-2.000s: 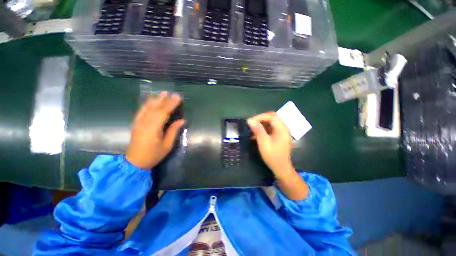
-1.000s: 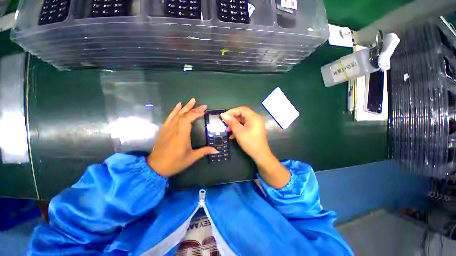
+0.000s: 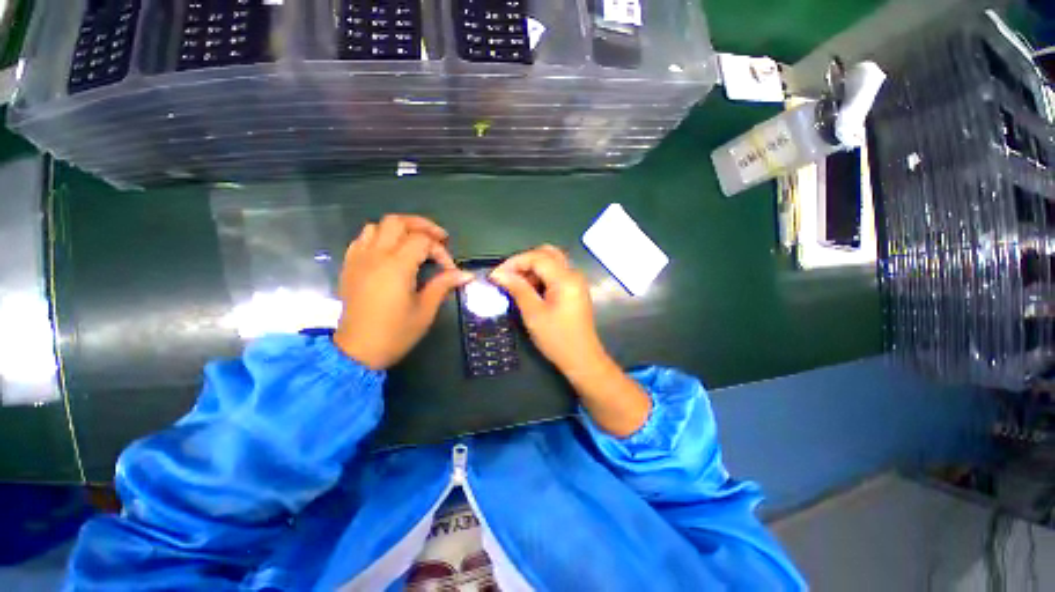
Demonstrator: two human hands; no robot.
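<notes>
A black keypad phone [image 3: 491, 347] lies face up on the dark green bench mat, its keys toward me. Its screen shows a bright white patch. My left hand [image 3: 397, 289] is at its upper left, thumb and fingertips together at the screen's top edge. My right hand [image 3: 553, 303] is at its upper right, thumb and index fingertip close together at the screen. Whether a thin clear film is between the fingertips cannot be made out. A white card-like sheet [image 3: 626, 250] lies to the right of the phone.
Stacked clear trays [image 3: 382, 121] with keypad phones stand beyond the hands. A translucent bottle [image 3: 764, 153], a black touchscreen phone [image 3: 843, 199] on a white box, and a tall wrapped tray stack [image 3: 954, 231] are at the right. A clear plastic sheet [image 3: 278, 260] lies left of my left hand.
My left hand has come from the left to the phone; its thumb has moved from the keys up to the screen's top. My right hand stays at the screen. The camera view has shifted.
</notes>
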